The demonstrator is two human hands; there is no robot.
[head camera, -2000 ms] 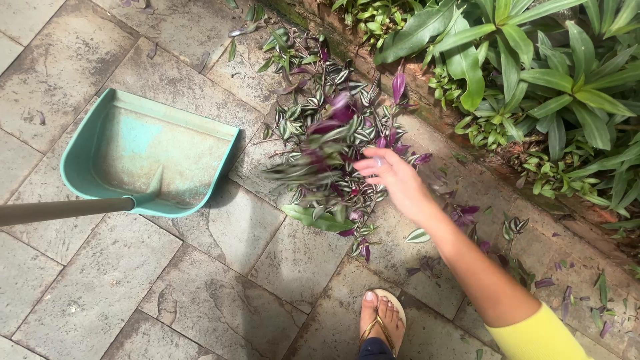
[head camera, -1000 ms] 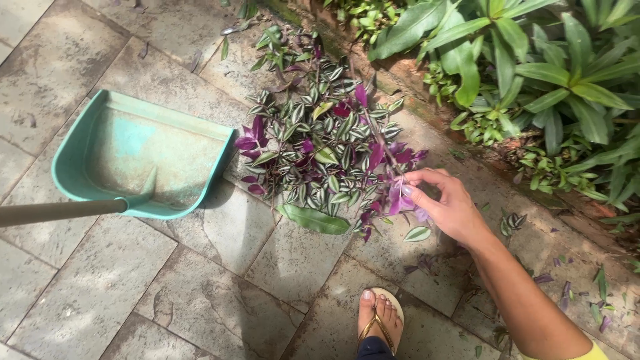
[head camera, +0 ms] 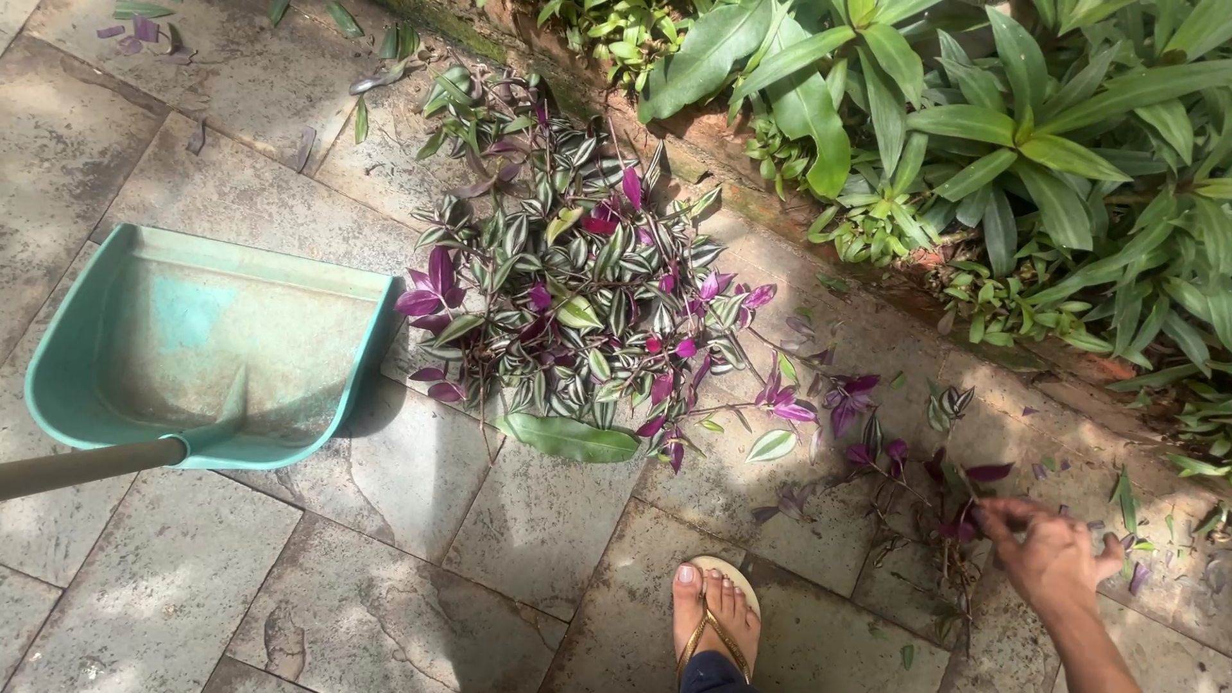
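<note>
My right hand [head camera: 1049, 558] is at the lower right, its thumb and fingers closed on a purple-leaved plant sprig [head camera: 948, 525] just above the paving. To its upper left a heap of striped green and purple trailing plant cuttings [head camera: 577, 279] lies on the stone tiles, with a long green leaf [head camera: 570, 438] at its lower edge. A teal long-handled dustpan [head camera: 207, 337] sits left of the heap, its pan holding no cuttings and its handle [head camera: 87, 469] running out at the left edge. My left hand is out of view.
A planted bed with broad green leaves [head camera: 1030, 144] fills the upper right behind a low brick edging [head camera: 770, 217]. My foot in a gold flip-flop [head camera: 717, 616] stands on the tiles at the bottom. Loose leaves are scattered at the upper left and right.
My right hand has moved from the heap's right side to the lower right and now holds a sprig there. The dustpan stays beside the heap.
</note>
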